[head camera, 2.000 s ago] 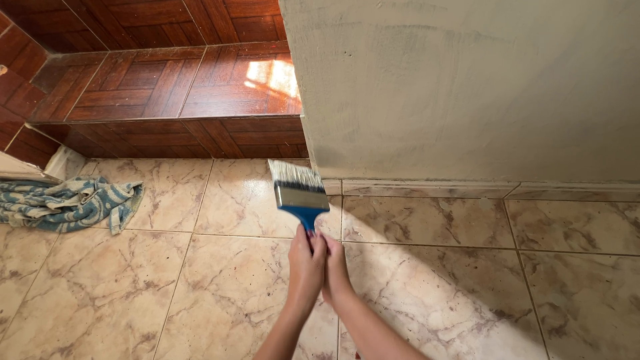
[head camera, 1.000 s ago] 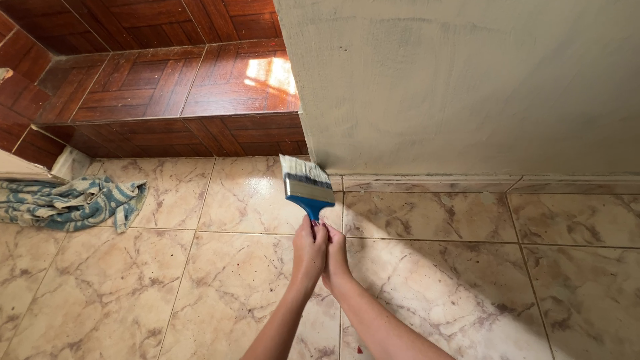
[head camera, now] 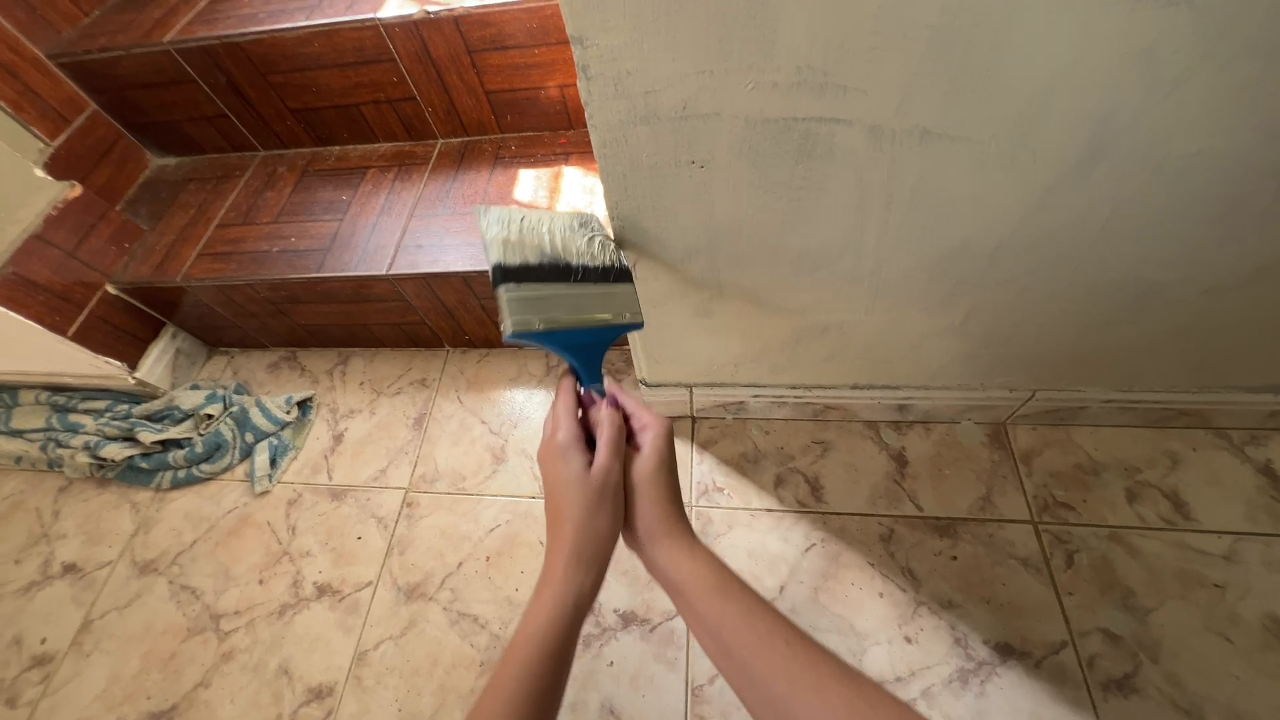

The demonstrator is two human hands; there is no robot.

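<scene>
A wide paintbrush [head camera: 570, 305] with a blue handle, a metal ferrule and pale, paint-coated bristles points away from me at the middle of the view. Both hands grip its handle, side by side. My left hand [head camera: 585, 450] is on the left side of the handle, and my right hand [head camera: 648, 460] presses against it from the right. The bristles overlap the view of the stair beside the corner of a grey-painted wall [head camera: 900, 200]; whether they touch the wall edge I cannot tell. My palms and the lower handle are hidden by the fingers.
Reddish-brown tiled steps [head camera: 330, 210] rise at the upper left. A blue and cream patterned cloth [head camera: 190, 435] lies crumpled on the marbled floor tiles [head camera: 250, 590] at the left. A low tile skirting [head camera: 860, 403] runs along the foot of the wall.
The brush has moved up relative to the wall corner, from near the wall's foot one second ago to in front of the lower step. Both hands have kept hold of the handle.
</scene>
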